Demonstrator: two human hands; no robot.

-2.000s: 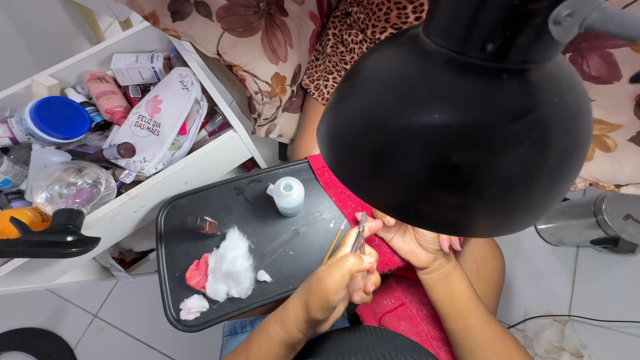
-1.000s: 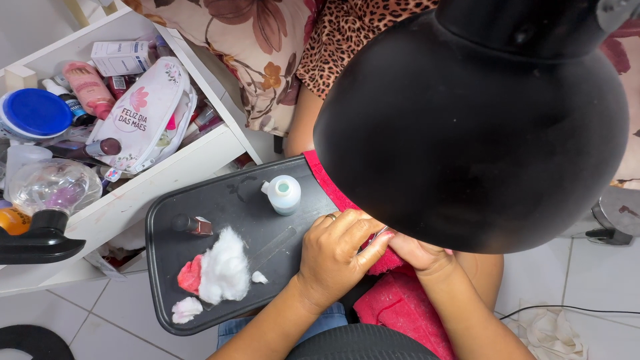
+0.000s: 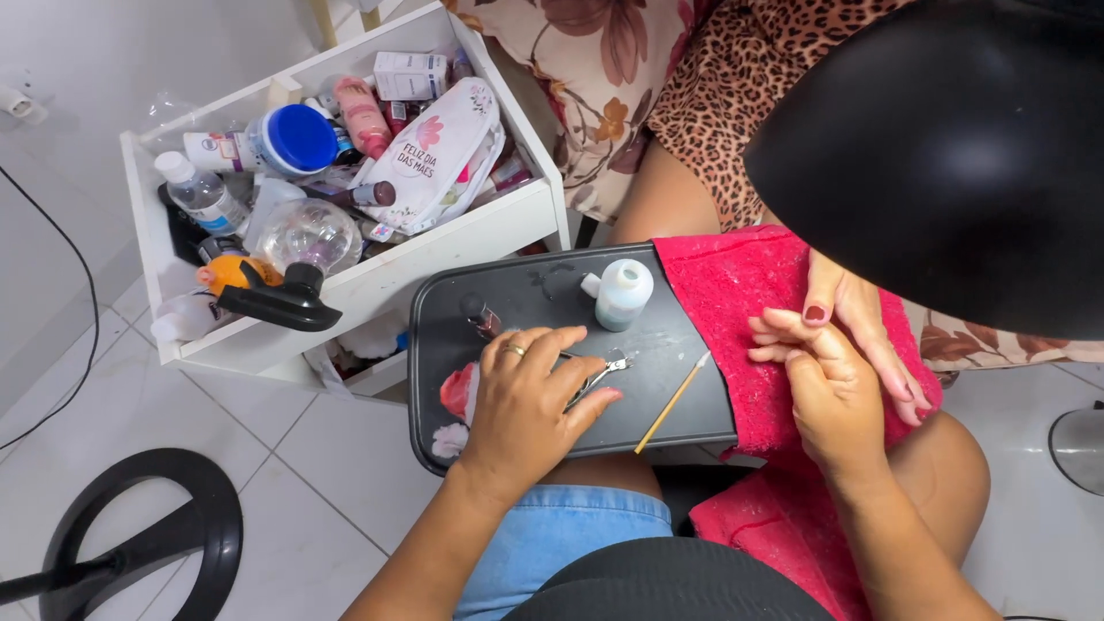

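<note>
My left hand (image 3: 539,388), wearing a ring, is over the black tray (image 3: 517,280), fingers spread above metal cuticle nippers (image 3: 612,366) whose handles are partly hidden. Beside it are a small dark polish bottle (image 3: 481,316), red material (image 3: 456,390) and a pale cotton tuft (image 3: 449,440). A white bottle (image 3: 624,295) stands open further back, and a wooden stick with a whitish tip (image 3: 671,404) lies near the tray's right end. Above the pink towel (image 3: 716,267), my right hand (image 3: 832,388) has bent fingers against another person's hand (image 3: 862,315) with dark red nails; its grip is unclear.
A black lamp shade (image 3: 940,172) overhangs the upper right. An open white drawer (image 3: 448,250) full of bottles and a printed pouch (image 3: 435,159) stands at upper left. A black ring-shaped base (image 3: 226,535) is on the tiled floor, and a metal bin (image 3: 1078,448) at right.
My left hand has moved left from the other person's hand to the tray. The nippers, in my left hand two seconds ago, are now on the tray beneath it. The view has shifted.
</note>
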